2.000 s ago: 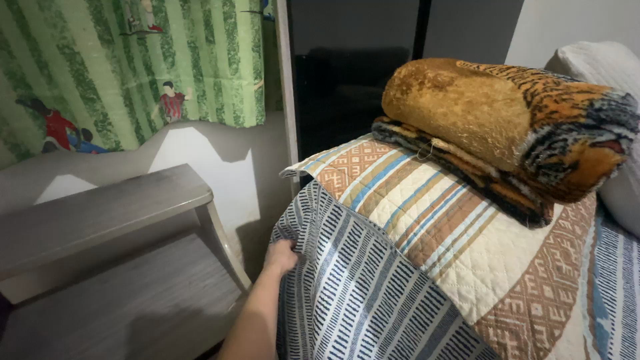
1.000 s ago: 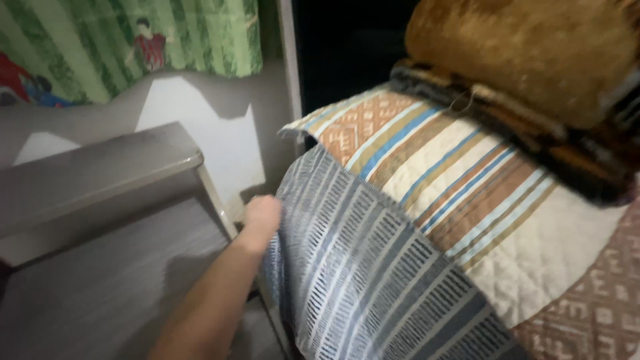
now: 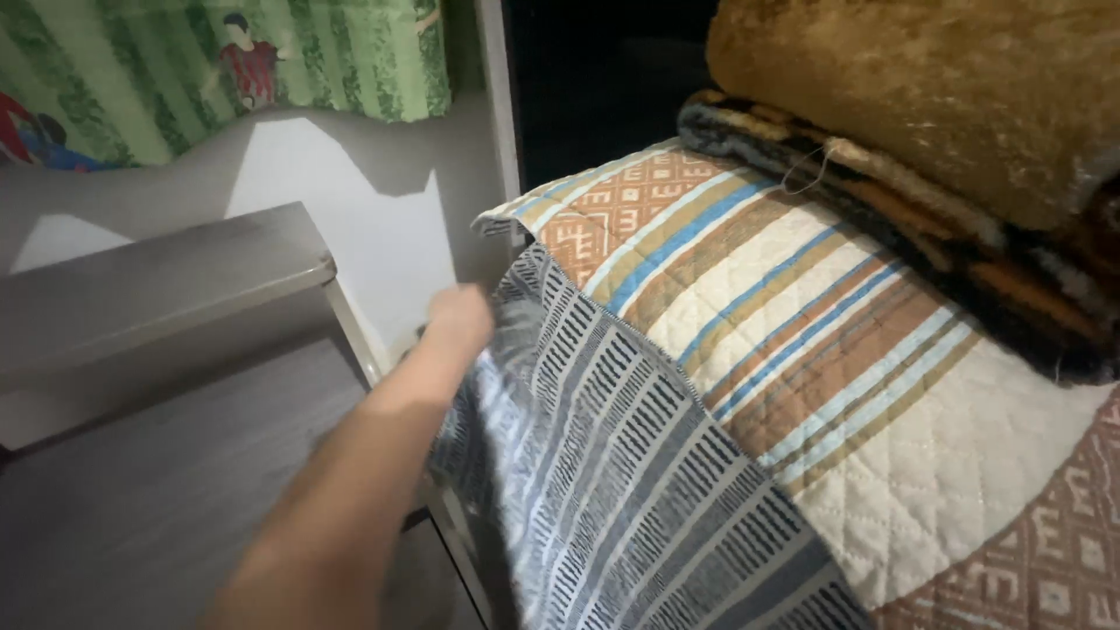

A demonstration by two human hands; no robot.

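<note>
My left hand, blurred, reaches in from the lower left. It is closed at the left edge of a quilt's blue-grey dashed side, which is folded back; the fingertips are hidden. Below the hand the cloth hangs down in folds. The quilt's other side faces up, cream with blue, tan and brown stripes and a brown patterned band. One corner of it sticks out just above the hand. My right hand is outside the view.
A rolled plush blanket lies on a dark-edged folded blanket at the upper right. A grey shelf unit stands left of my arm. Behind it are a white wall and a green curtain with printed figures.
The view has come nearer to the bed covers. My left hand stays at the edge of the folded-back quilt and has shifted up toward its corner.
</note>
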